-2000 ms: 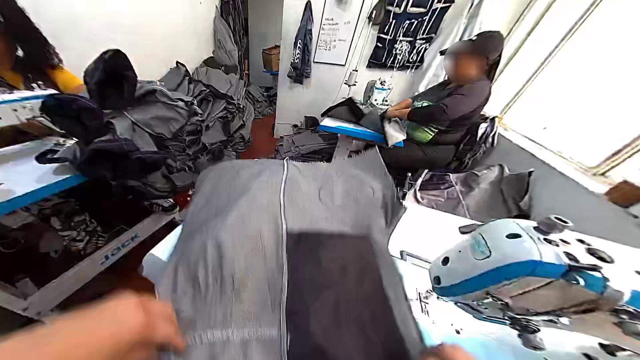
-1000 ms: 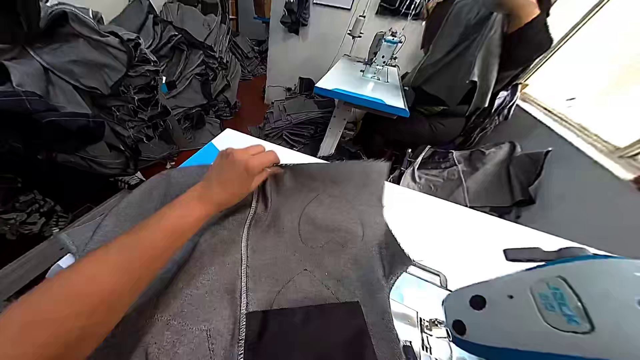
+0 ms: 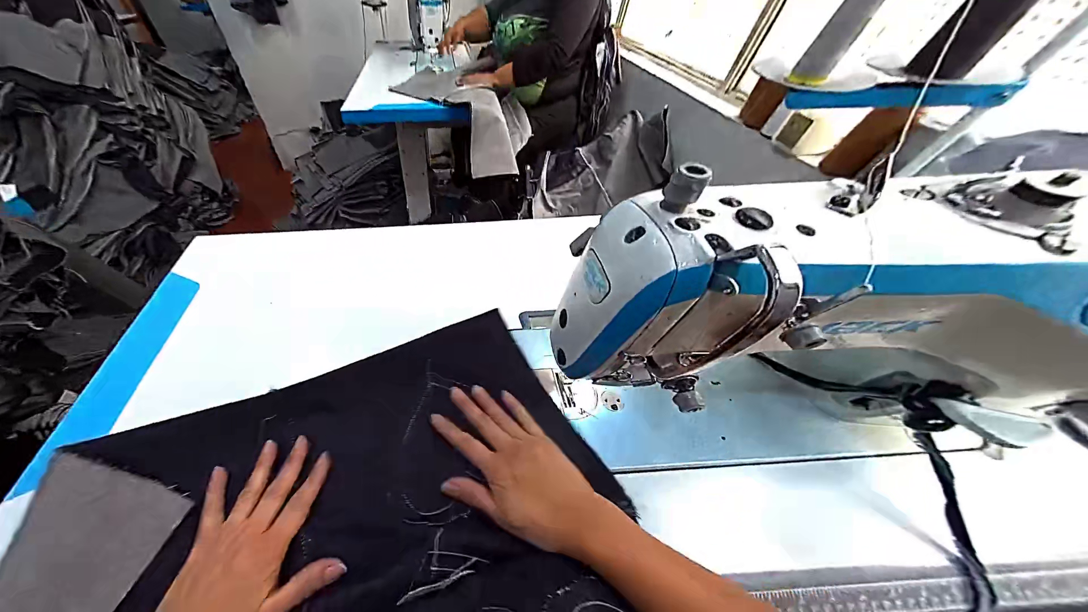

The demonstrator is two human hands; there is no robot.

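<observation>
A dark fabric panel (image 3: 365, 425) with light stitch lines lies on the white sewing table, beside the needle area of a white and blue Jack sewing machine (image 3: 646, 280). My left hand (image 3: 255, 527) rests flat on the panel at its lower left, fingers spread. Flat on the right part of the cloth, my right hand (image 3: 518, 476) also has its fingers apart, just left of the machine bed. At the far left a grey piece or folded face of fabric (image 3: 93, 535) shows beside the dark cloth.
Behind the white table (image 3: 365, 263), a person (image 3: 544, 51) works at another sewing machine (image 3: 429, 25). Heaps of grey garments (image 3: 93, 127) fill the left side. Thread cones (image 3: 837, 38) stand at upper right. A ruler-like strip (image 3: 918, 591) runs along the near edge.
The grey side with a seam and dark patch faced up before; now a dark stitched face shows. Both hands now lie on the cloth. The person behind has lowered the raised fabric to their table.
</observation>
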